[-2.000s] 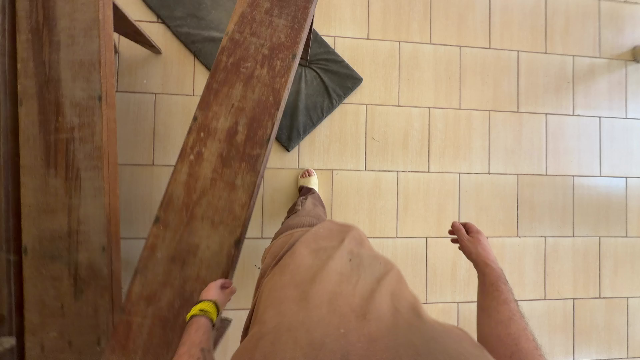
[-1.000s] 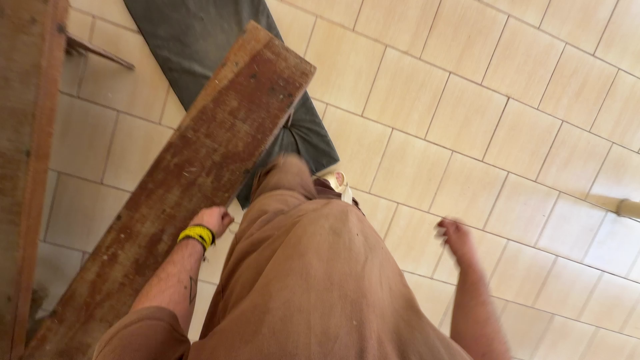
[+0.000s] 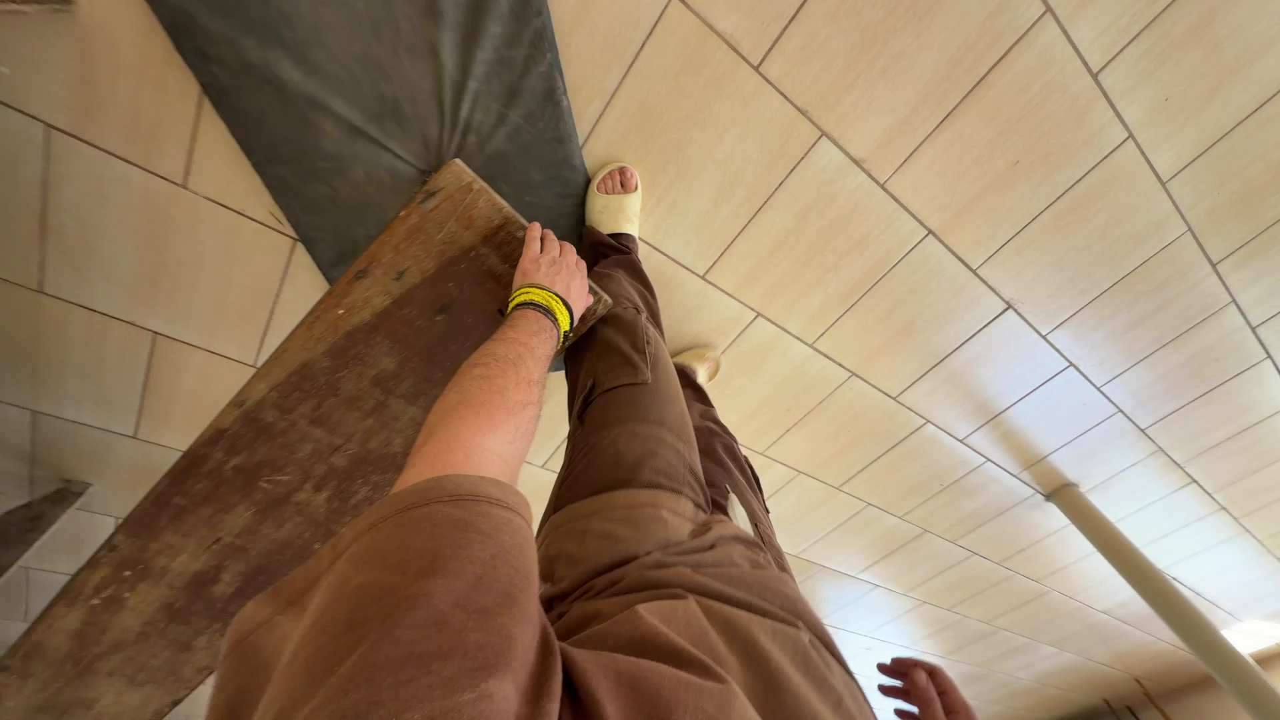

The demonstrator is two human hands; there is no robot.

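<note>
A worn wooden bench top (image 3: 290, 430) runs from the lower left up to the middle of the view. My left hand (image 3: 552, 268), with yellow and black bands at its wrist, rests at the end of this plank, its fingers over the edge; whether it grips the wood I cannot tell. Away from the bench, my right hand (image 3: 922, 688) hangs at the lower right edge with its fingers apart and nothing in it. Part of that hand is cut off by the frame.
A dark grey cushion or mat (image 3: 370, 90) lies beyond the bench end, beside my foot in a cream slide sandal (image 3: 614, 205). A pale pole (image 3: 1150, 580) rises from the tiled floor (image 3: 900, 180) at the right. A dark wooden piece (image 3: 35, 525) shows at the far left.
My left hand has moved along the plank to its far end. The view has turned and shifted, and the second wooden plank at the left has left the view; the pole now shows more fully.
</note>
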